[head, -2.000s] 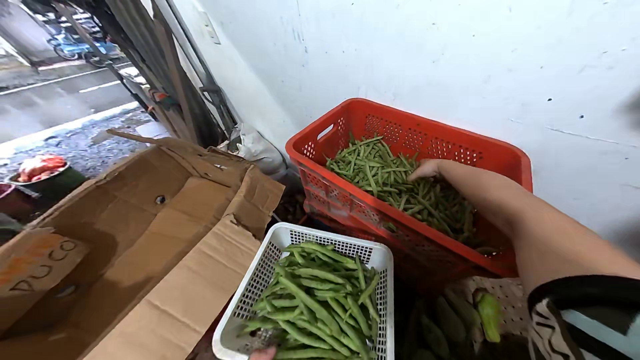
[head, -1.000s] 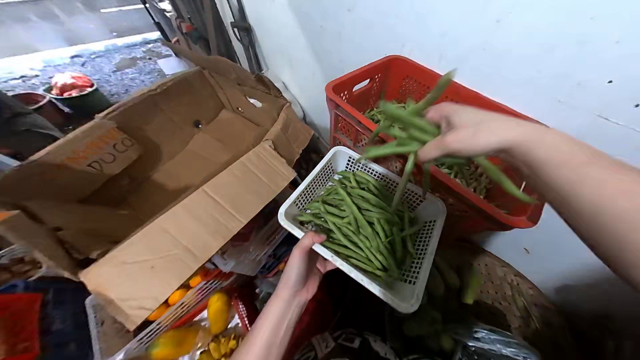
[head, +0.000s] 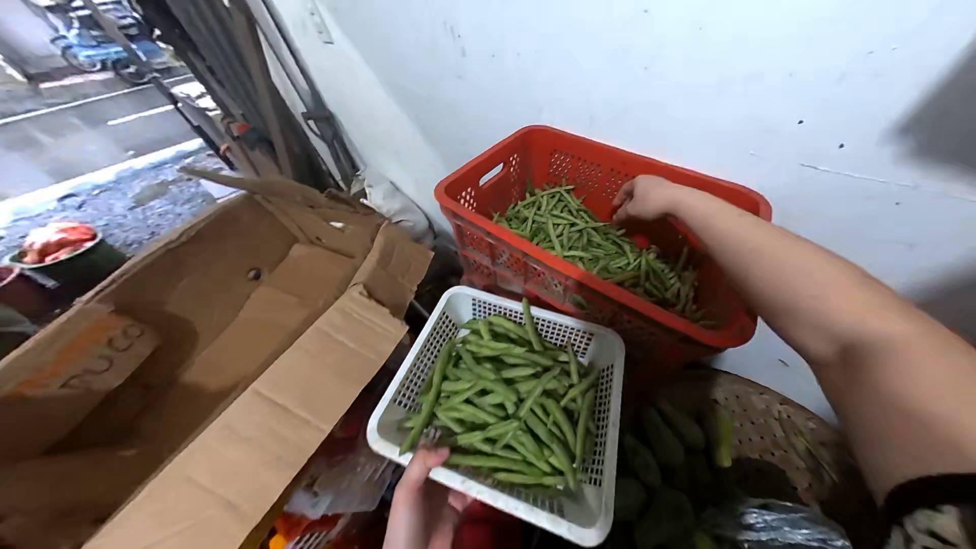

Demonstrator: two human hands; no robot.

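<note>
My left hand point(head: 427, 488) grips the near rim of a white perforated plastic basket point(head: 614, 427), its thumb over the edge. Green beans point(head: 511, 396) are heaped in that basket. Behind it to the right stands a red plastic crate point(head: 602, 293) with more green beans point(head: 572, 236) inside. My right hand point(head: 644, 198) reaches into the crate by its far wall, just above the beans, with the fingers curled; whether they hold anything cannot be seen.
An open cardboard box point(head: 267, 412) lies at the left. A white wall point(head: 648, 76) rises behind the crate. At the lower right, a woven tray point(head: 762, 419) and dark green vegetables point(head: 671, 450) sit below the crate. A tub with a red bag point(head: 61, 248) stands at the far left.
One second ago my right hand held green beans over the white basket; it has moved back into the red crate, and those beans have left it. My left hand still holds the basket.
</note>
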